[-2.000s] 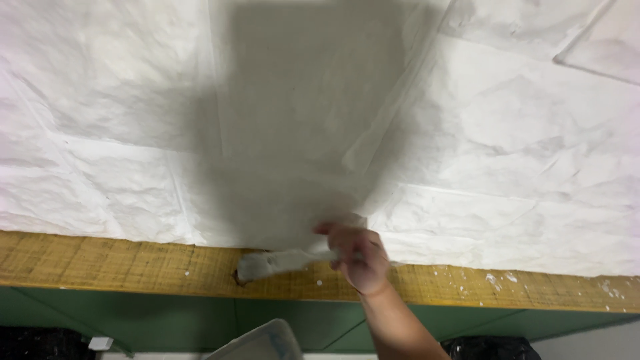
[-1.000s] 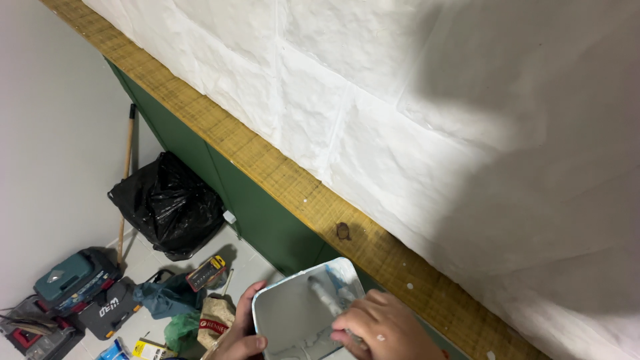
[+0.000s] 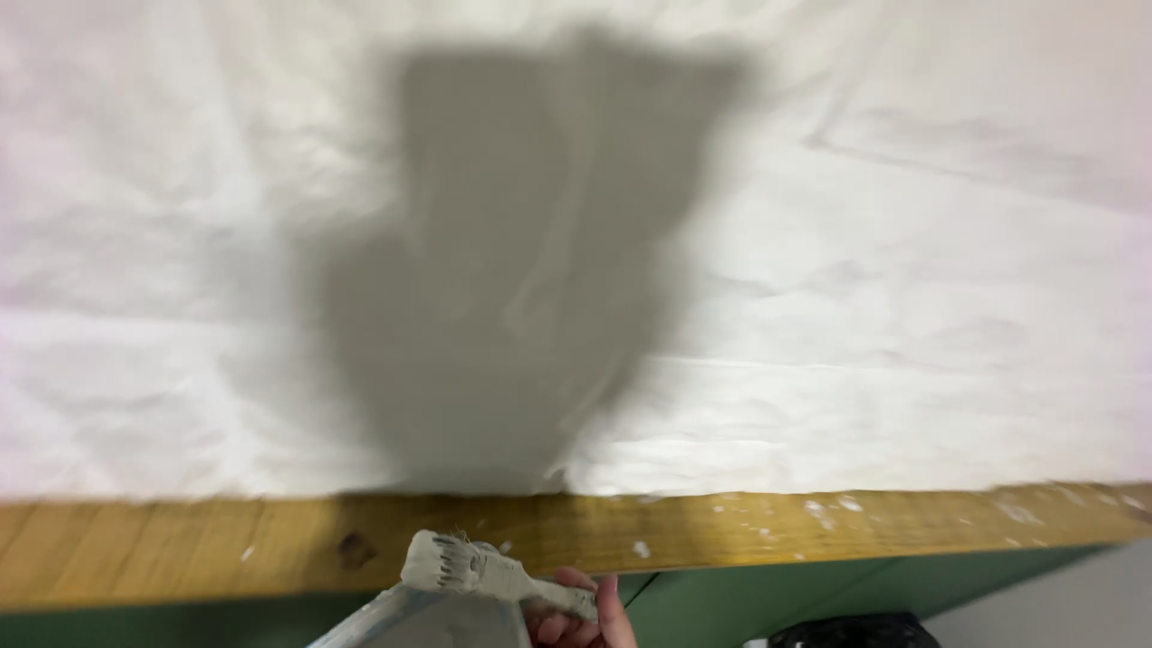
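My right hand point(image 3: 585, 616), at the bottom edge of the view, grips the handle of a paintbrush point(image 3: 486, 571) coated in white paint. The brush points left, its bristles over the corner of a plastic container point(image 3: 423, 621) that is partly cut off by the frame. My left hand is out of sight. Beyond the brush runs a wooden ledge point(image 3: 297, 544) with a dark knot and white paint spots, and above it stands a white wall point(image 3: 864, 315) with a stone-block relief. A large shadow lies across the wall's middle.
Green panels point(image 3: 765, 594) lie below the wooden ledge. A black plastic bag point(image 3: 855, 633) shows at the bottom right, beside a pale grey surface point(image 3: 1053, 598).
The brush, inside the container a second ago, is now raised at its corner. My left hand, then at the container's side, has gone out of view. The view has swung strongly.
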